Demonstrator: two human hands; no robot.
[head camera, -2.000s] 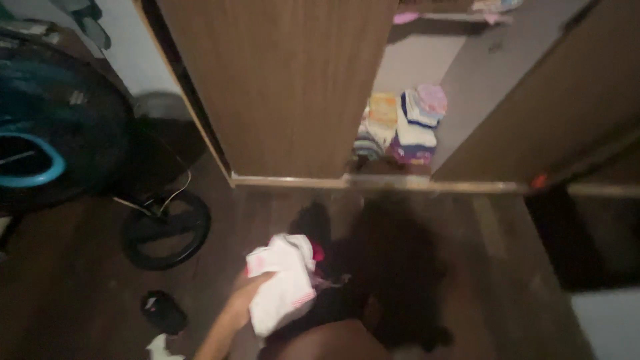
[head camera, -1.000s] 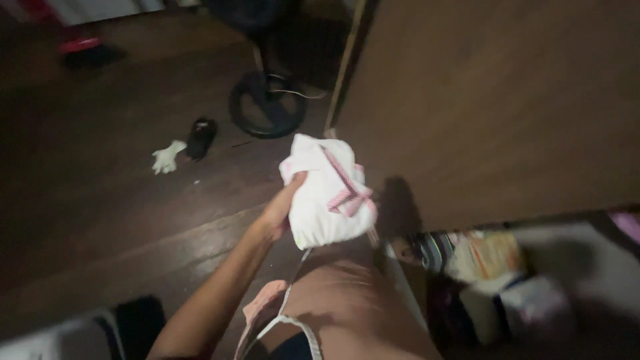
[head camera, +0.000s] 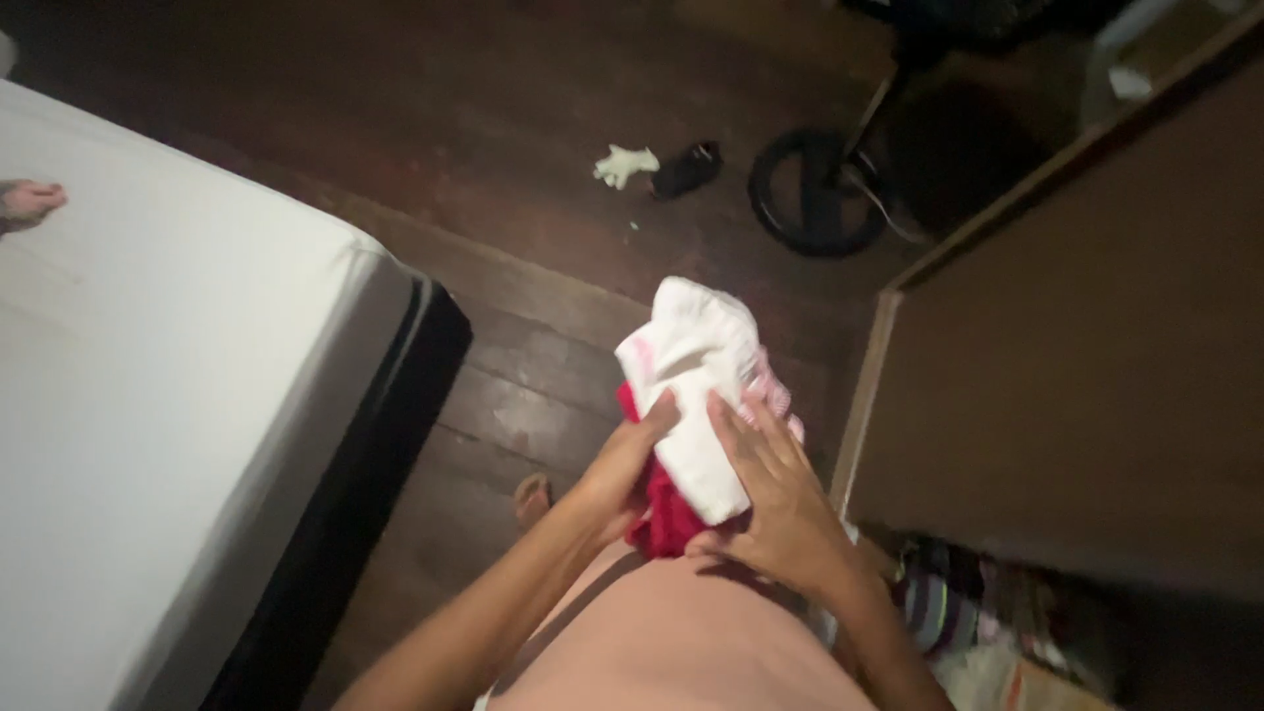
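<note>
A folded white cloth with pink parts (head camera: 691, 346) is held in front of my body, with a red cloth (head camera: 670, 513) beneath it. My left hand (head camera: 632, 464) grips the left side of the bundle, thumb on top of the white cloth. On the right side, my right hand (head camera: 770, 474) lies against the bundle, its fingers spread over the white cloth and the pink striped edge. The undersides of both cloths are hidden.
A bed with a white sheet (head camera: 178, 326) fills the left; another person's foot or hand (head camera: 30, 202) rests there. A pale glove (head camera: 624, 166), a dark object (head camera: 685, 170) and a round black stand base (head camera: 820, 193) are on the wooden floor. A brown cabinet panel (head camera: 1076, 365) and piled clothes (head camera: 938, 602) are right.
The view has swung from the cabinet toward the bed. My right hand, not clearly seen before, now touches the cloth bundle. Red cloth shows under the white one.
</note>
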